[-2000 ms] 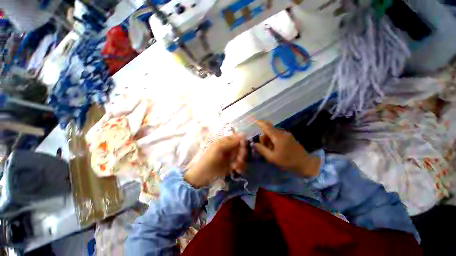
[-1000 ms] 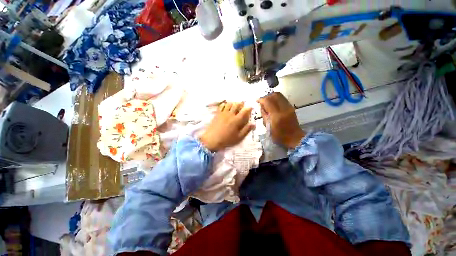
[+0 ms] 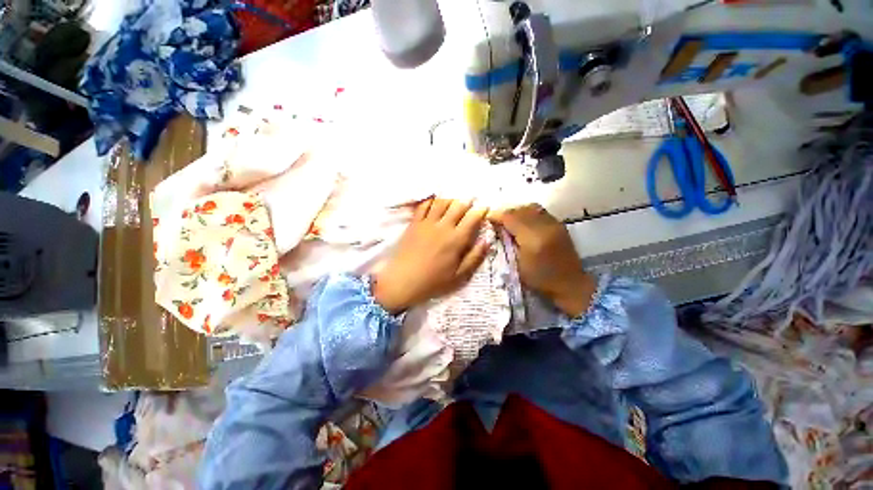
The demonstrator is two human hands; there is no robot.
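Note:
The pale floral garment piece (image 3: 225, 258) lies on the table left of the sewing machine (image 3: 517, 77). Its shirred panel (image 3: 469, 316) hangs over the table's front edge between my arms. My left hand (image 3: 436, 251) lies flat on the cloth, fingers towards the needle area. My right hand (image 3: 538, 251) is just right of it, fingertips pinching the edge of the panel and a narrow pale strip (image 3: 514, 287) that runs down beside it. The presser foot (image 3: 507, 158) is close above my fingertips; strong lamp glare hides the needle point.
Blue-handled scissors (image 3: 682, 177) and a thin dark-red tool (image 3: 706, 153) lie right of the needle. Pale ties (image 3: 804, 239) hang at the right above floral heaps (image 3: 814, 402). Brown taped cardboard (image 3: 144, 287) and blue floral cloth (image 3: 163, 67) are at the left.
From apart near my lap, both hands moved onto the garment by the needle. Over the last second they stayed there, while the view shifted closer to the machine.

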